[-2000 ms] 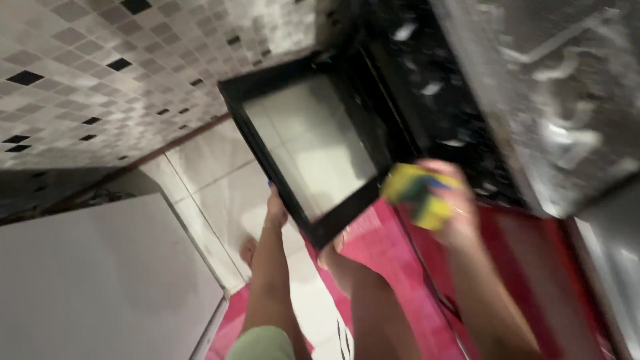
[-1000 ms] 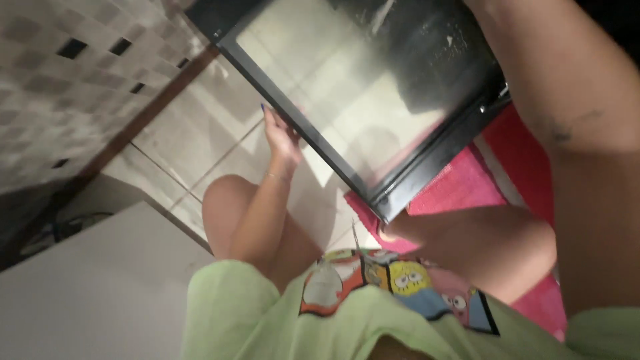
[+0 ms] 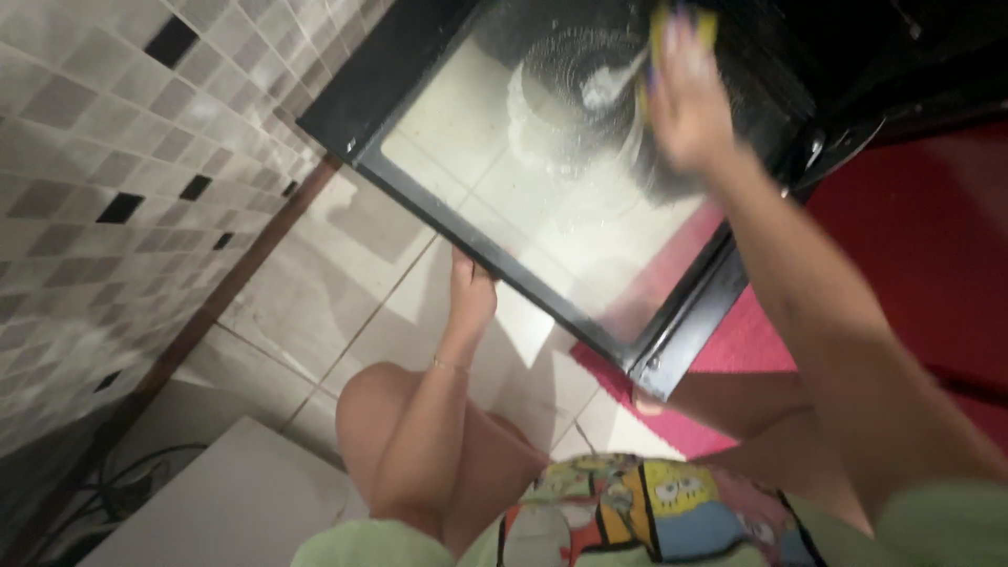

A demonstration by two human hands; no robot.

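An oven door with a glass pane (image 3: 504,181) in a black frame lies folded down in front of me. My right hand (image 3: 689,102) presses a yellow sponge (image 3: 705,27) on the far right part of the glass; the hand is blurred. Swirls of white suds (image 3: 606,87) lie on the pane just left of it. My left hand (image 3: 475,295) is at the near left edge of the door, its fingertips hidden beneath the frame, so its hold is not fully visible.
A mosaic-tiled wall (image 3: 142,142) rises at the left. Below the door are floor tiles (image 3: 378,276) and a pink mat (image 3: 748,339). A red surface (image 3: 913,220) is at the right. A white panel (image 3: 228,504) and dark cables (image 3: 110,488) are at the lower left.
Two seconds ago my right hand held the sponge beside the door's right edge; now it is over the glass. My left hand stays at the near left edge. The view has shifted.
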